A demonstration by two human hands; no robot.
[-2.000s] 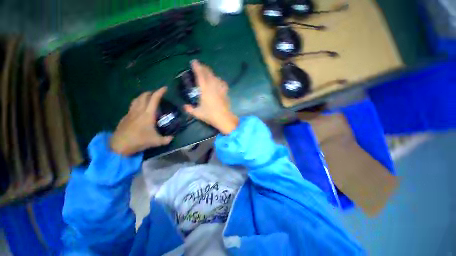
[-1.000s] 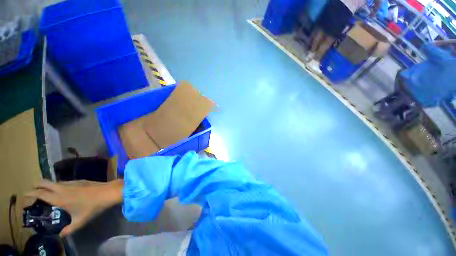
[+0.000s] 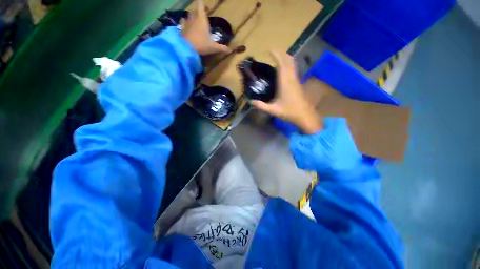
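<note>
My right hand [image 3: 289,94] is closed around the side of a black round earcup housing [image 3: 259,80] at the near edge of the cardboard sheet [image 3: 284,23]. My left hand [image 3: 202,32] is at another black housing [image 3: 220,30] farther back, its fingers on the housing's left side. A third housing [image 3: 215,102] lies at the sheet's near corner, untouched. Thin microphone booms [image 3: 247,18] with small bulb tips lie on the sheet. More black parts [image 3: 172,19] show left of my left hand, partly hidden by it.
A white glue bottle [image 3: 87,82] and a crumpled white lump [image 3: 107,67] lie left of my left sleeve on the green bench [image 3: 195,128]. Right of the bench edge, a blue bin [image 3: 350,79] holds loose cardboard [image 3: 376,126]. Larger blue bins [image 3: 384,31] stand behind it.
The view has swung back from the aisle to the bench. My left hand now shows at a housing on the sheet. My right hand is still at a housing.
</note>
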